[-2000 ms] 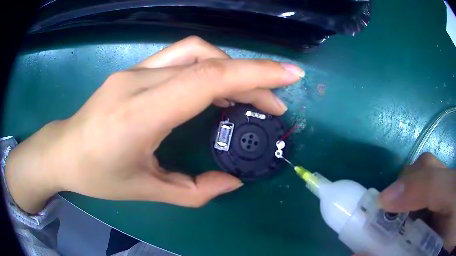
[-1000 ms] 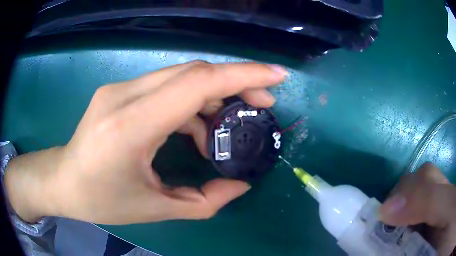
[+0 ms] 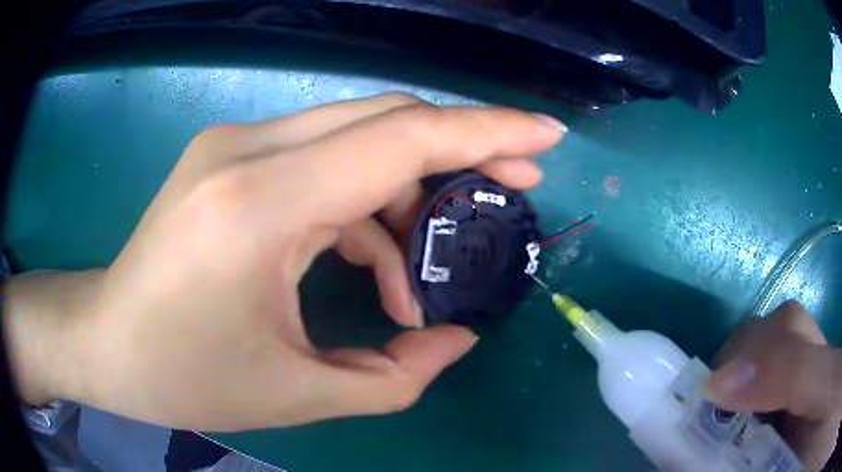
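My left hand (image 3: 268, 258) holds a round black speaker unit (image 3: 480, 249) between its fingers and thumb, face tilted. The disc face has a white-edged socket (image 3: 432, 251) at left, a small white strip near the top and white blobs (image 3: 533, 257) at the right rim, where red and dark wires (image 3: 568, 230) stick out. My right hand (image 3: 780, 378), cut off by the right edge, holds a glue syringe (image 3: 646, 373) with a yellow-green needle hub (image 3: 569, 310). The thin needle points at the rim just below the white blobs; I cannot tell whether it touches.
A glossy green bench top (image 3: 665, 203) lies under the hands. A shiny black tray (image 3: 462, 55) runs along the back. A clear air hose (image 3: 799, 263) curves at the right. Grey clothing (image 3: 120, 442) shows at the lower left.
The left hand and unit have shifted slightly right, and the disc is more tilted. The syringe tip has moved slightly right and is nearer the white blobs than one second ago.
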